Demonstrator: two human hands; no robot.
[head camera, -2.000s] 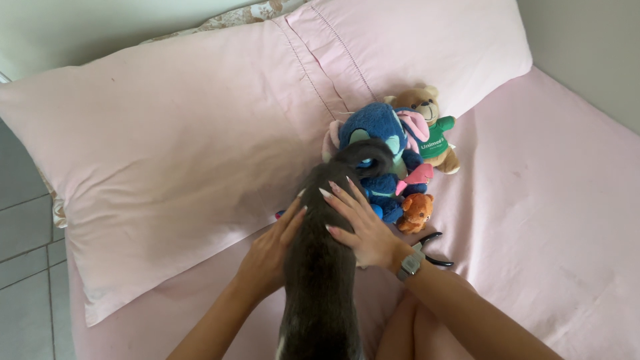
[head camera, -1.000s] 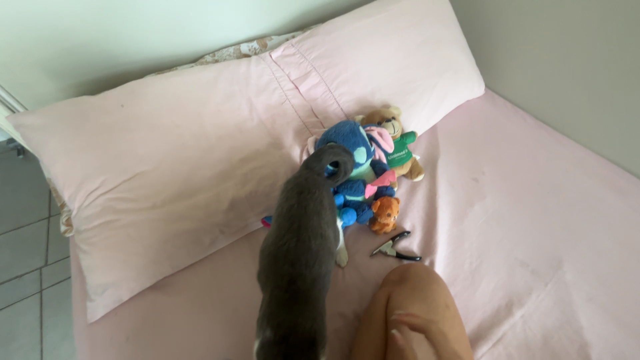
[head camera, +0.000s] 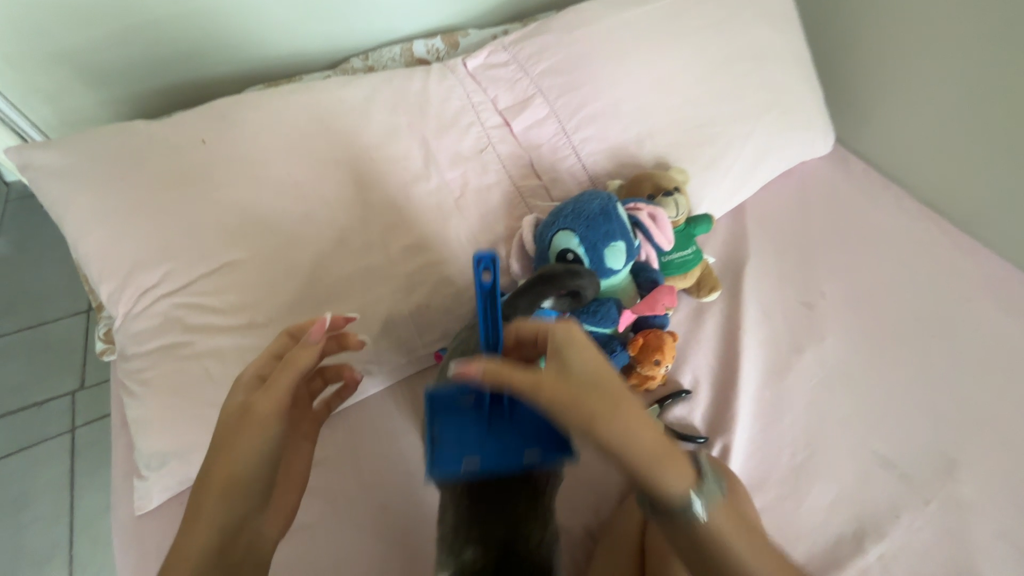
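My right hand (head camera: 560, 376), blurred and wearing a watch at the wrist, grips a blue plastic tool (head camera: 496, 436) with a wide flat head and a slotted handle, perhaps a pet brush. The tool is over the back of a dark grey cat (head camera: 498, 524), which it partly hides. The cat's curled tail (head camera: 564, 284) lies in front of a blue plush toy (head camera: 588, 228). To the left of the cat, my left hand (head camera: 292, 376) is raised with fingers bent and apart, holding nothing.
A teddy bear in a green shirt (head camera: 684, 240) and a small orange plush (head camera: 652, 358) sit by the blue plush. Black-handled clippers (head camera: 686, 437) lie on the pink sheet near my knee. A long pink pillow (head camera: 320, 200) lies behind, against the wall.
Two seconds ago both hands were on the cat's back; one second ago neither clearly touched it. Now both are raised in view, and the blue tool has appeared in my right hand.
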